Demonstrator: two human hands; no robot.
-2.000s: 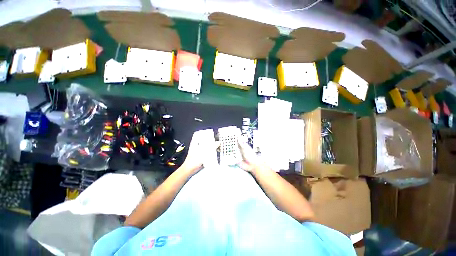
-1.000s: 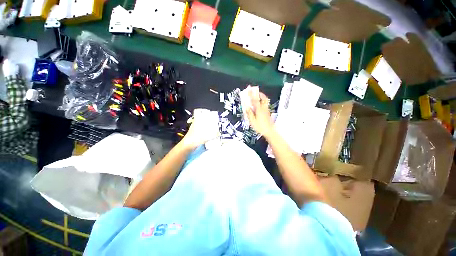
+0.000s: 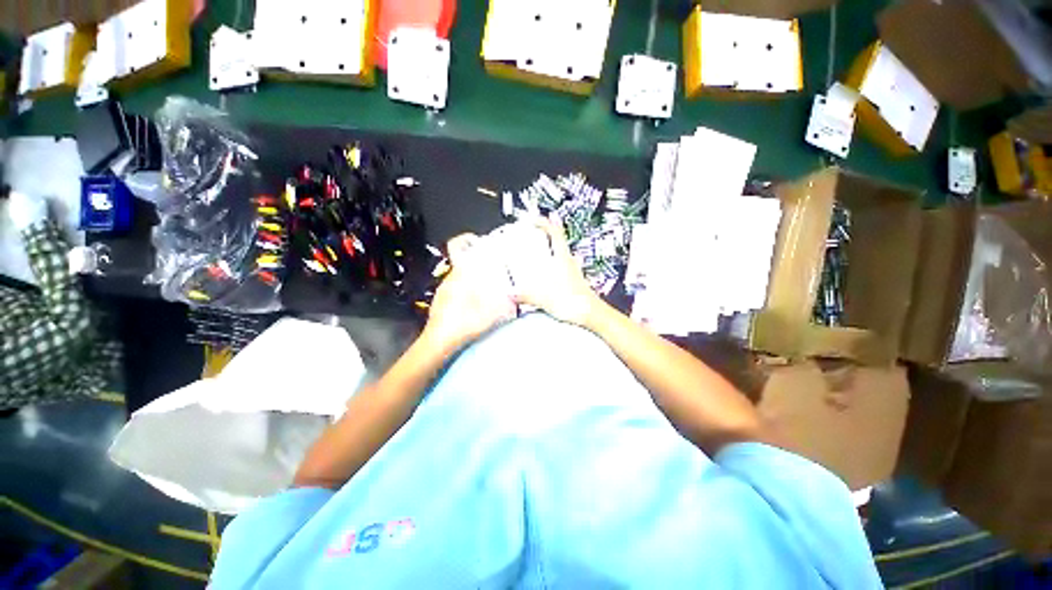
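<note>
My left hand [image 3: 459, 290] and my right hand [image 3: 563, 282] are close together in front of my body, at the bench's near edge. Both hold a small white block-like item [image 3: 510, 256] between them; it is overexposed and I cannot tell if it is one piece or two. A loose heap of silver-green batteries [image 3: 598, 225] lies just beyond and right of my right hand. Stacked white insert cards [image 3: 709, 248] lie right of the batteries. Black AV cables [image 3: 352, 225] with red, yellow and white ends lie left of my left hand.
Yellow retail boxes [image 3: 548, 40] with white tops and small white units [image 3: 646, 87] stand on the green conveyor. Open cartons [image 3: 796, 265] are at right. A plastic bag [image 3: 202, 213] and blue bin [image 3: 106, 205] are at left, beside another person's checked sleeve [image 3: 49, 271].
My right hand has moved left from the battery heap to my left hand. Earlier, a white block with rows of green-grey dots showed in my hands; those dots are not visible now. The view has shifted.
</note>
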